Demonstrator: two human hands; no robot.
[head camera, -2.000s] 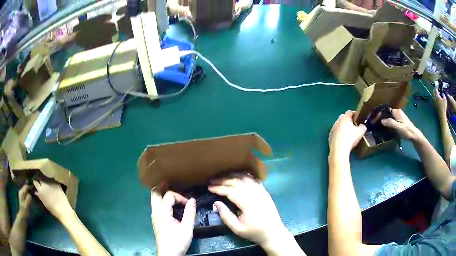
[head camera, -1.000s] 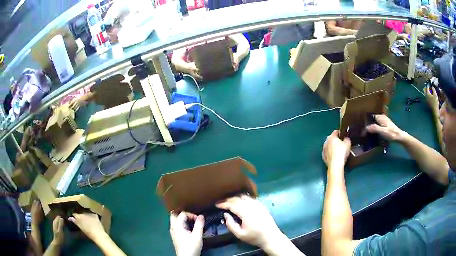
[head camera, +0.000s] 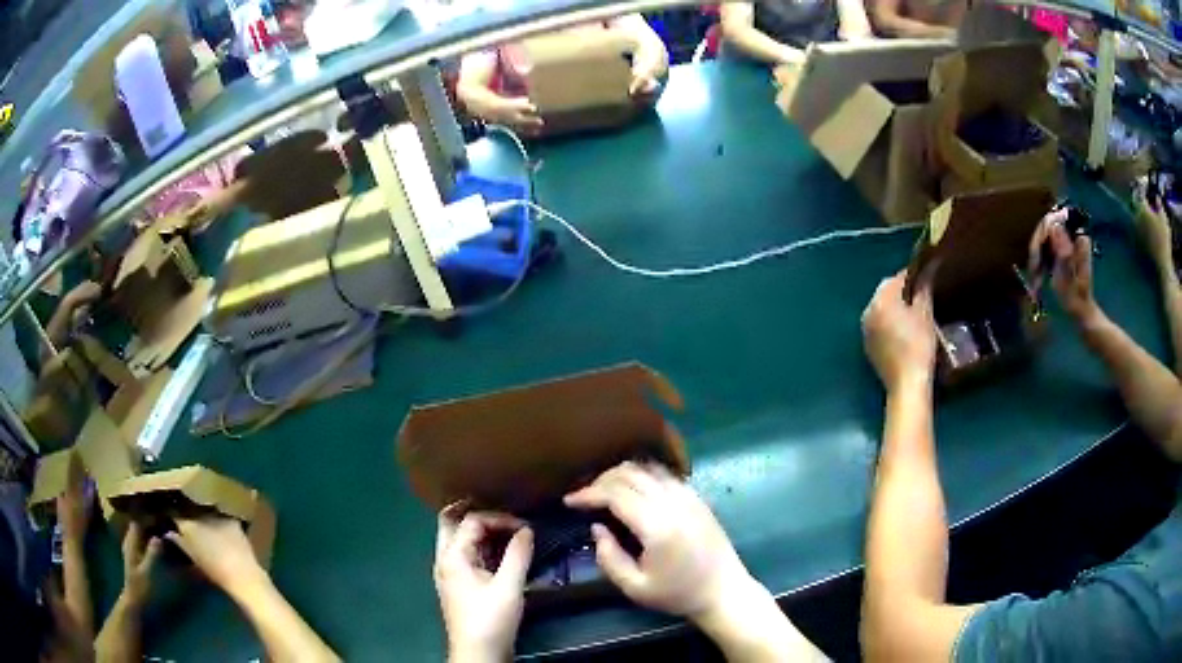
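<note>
An open brown mailer box with its lid (head camera: 538, 434) raised stands in front of me near the bench's front edge. Dark coiled cable (head camera: 560, 534) lies inside it, with a dark, partly shiny item (head camera: 570, 567) at the front. My left hand (head camera: 482, 576) is at the box's left end, thumb and fingers bent inward over the contents. My right hand (head camera: 661, 538) reaches over the right side, fingertips on or just above the cable. Whether either hand grips anything is hidden by the fingers and blur.
Workers handle open boxes at the left (head camera: 195, 490) and right (head camera: 992, 259). A cream-yellow metal case (head camera: 311, 266) stands by the post and blue bin (head camera: 490, 246). A white cord (head camera: 674, 272) crosses the green bench (head camera: 739, 350). Open cartons (head camera: 869, 130) stand at the back right.
The view has shifted. My hands stay over the box. The right worker's right hand has left that box and holds a dark item beside it. A box across the bench has turned its face.
</note>
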